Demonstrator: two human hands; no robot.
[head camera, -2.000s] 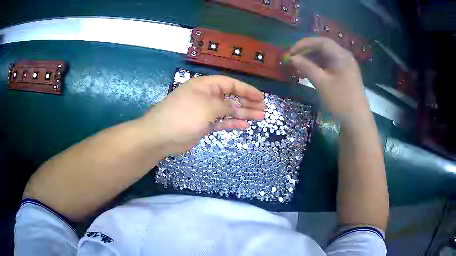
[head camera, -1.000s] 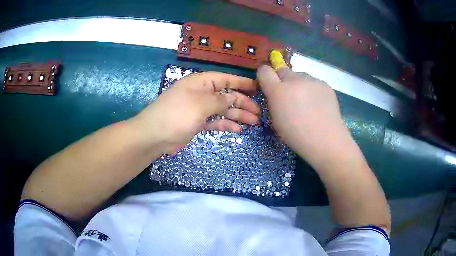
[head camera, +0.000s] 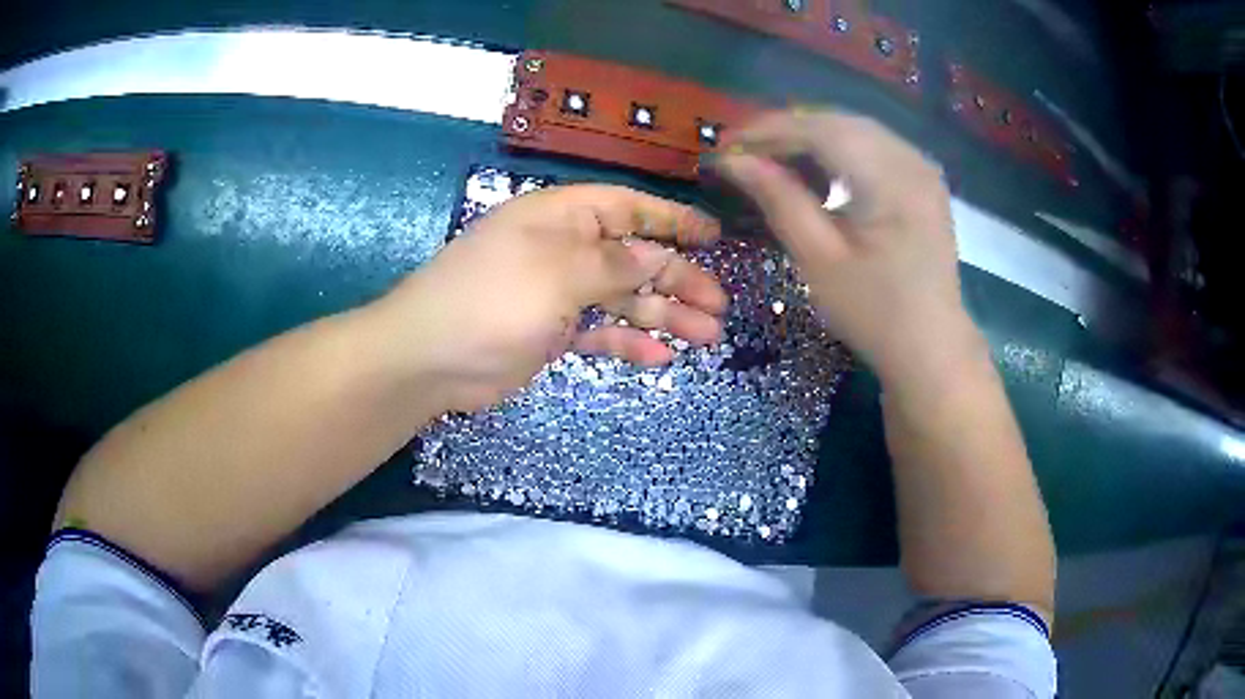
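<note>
A red-brown carrier jig (head camera: 614, 134) lies behind the tray, with three dark square seats with bright centres showing; its right end is hidden by my right hand. My right hand (head camera: 853, 205) is blurred over that end, thumb and fingertips close together; I cannot tell whether they hold anything. My left hand (head camera: 546, 294) is over the tray, palm turned inward and fingers loosely curled; whether small parts lie in it cannot be told. The dark-edged parts tray (head camera: 628, 444) in front of my body is covered with small silver parts and has a small dark gap near its middle.
Another red-brown jig (head camera: 90, 195) lies at the far left. Two more jigs lie at the back right, one nearer (head camera: 819, 30) and one further right (head camera: 1013, 120). A pale metal guide strip (head camera: 273, 68) runs across the green surface.
Compared with one second ago, my right hand has lifted and turned, and the yellow thing at its fingers no longer shows clearly. My left hand stays nearly in place. The view has shifted slightly.
</note>
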